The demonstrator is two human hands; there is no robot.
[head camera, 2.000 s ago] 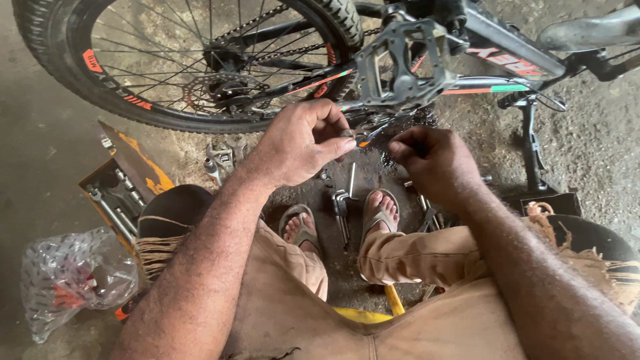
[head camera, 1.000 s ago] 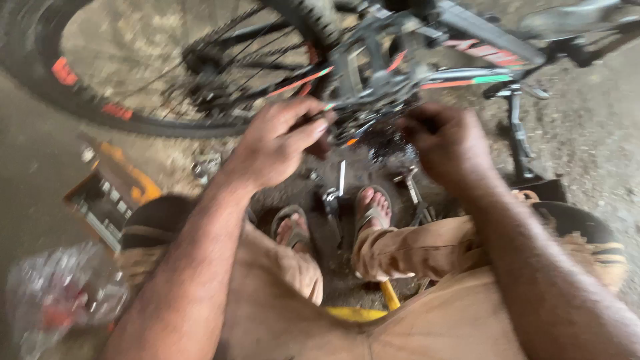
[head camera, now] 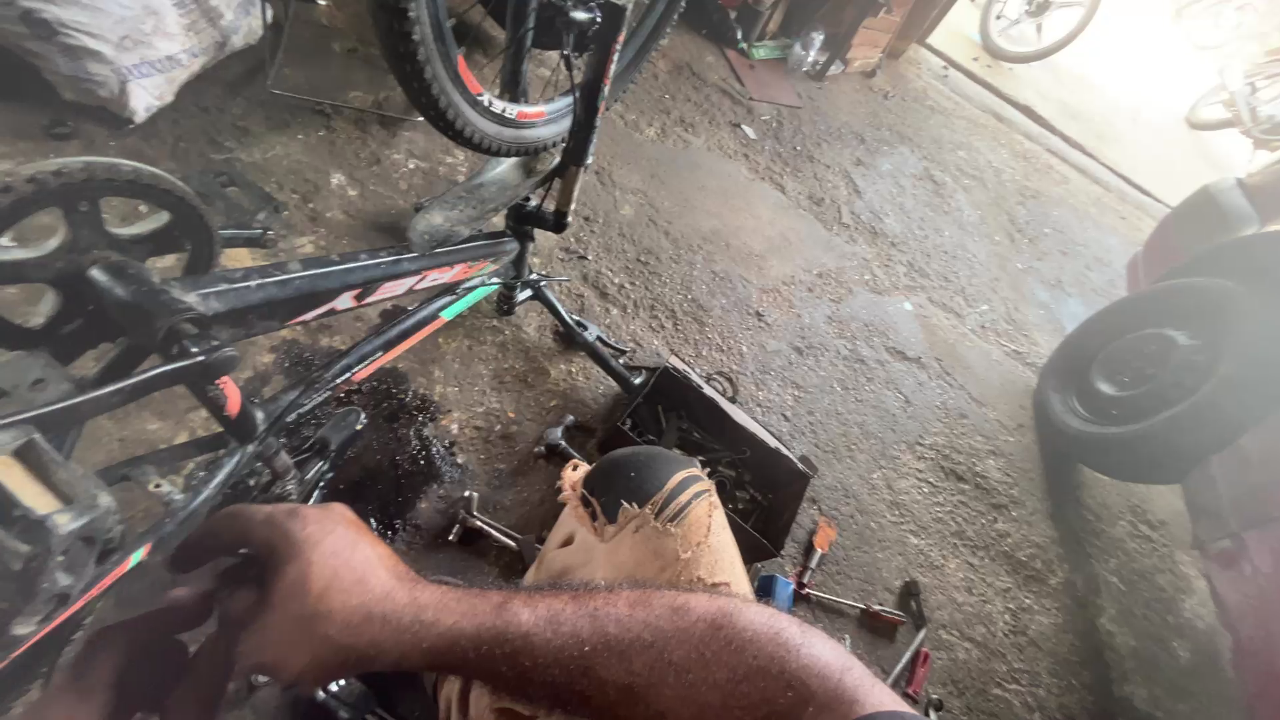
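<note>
A black bicycle frame (head camera: 360, 272) with red and green stripes lies upside down or on its side across the left of the head view. Close to its lower tube, my right hand (head camera: 300, 590) has curled, blurred fingers; whether they hold anything cannot be seen. At the bottom left corner, my left hand (head camera: 130, 660) is dark and blurred, close against the right one. A pedal (head camera: 50, 520) and a chainring (head camera: 100, 250) show at the left edge. The front wheel (head camera: 500, 110) is at the top.
An open metal box (head camera: 715, 455) of small parts stands beyond my knee. Hand tools (head camera: 850, 600) lie on the ground at its right, and a T-shaped tool (head camera: 490, 525) lies nearer. A black tyre (head camera: 1150, 380) is at the right, a white sack (head camera: 130, 50) at the top left.
The view has swung far to the right, so the rear wheel and my feet are out of sight. My hands, apart before, are now close together.
</note>
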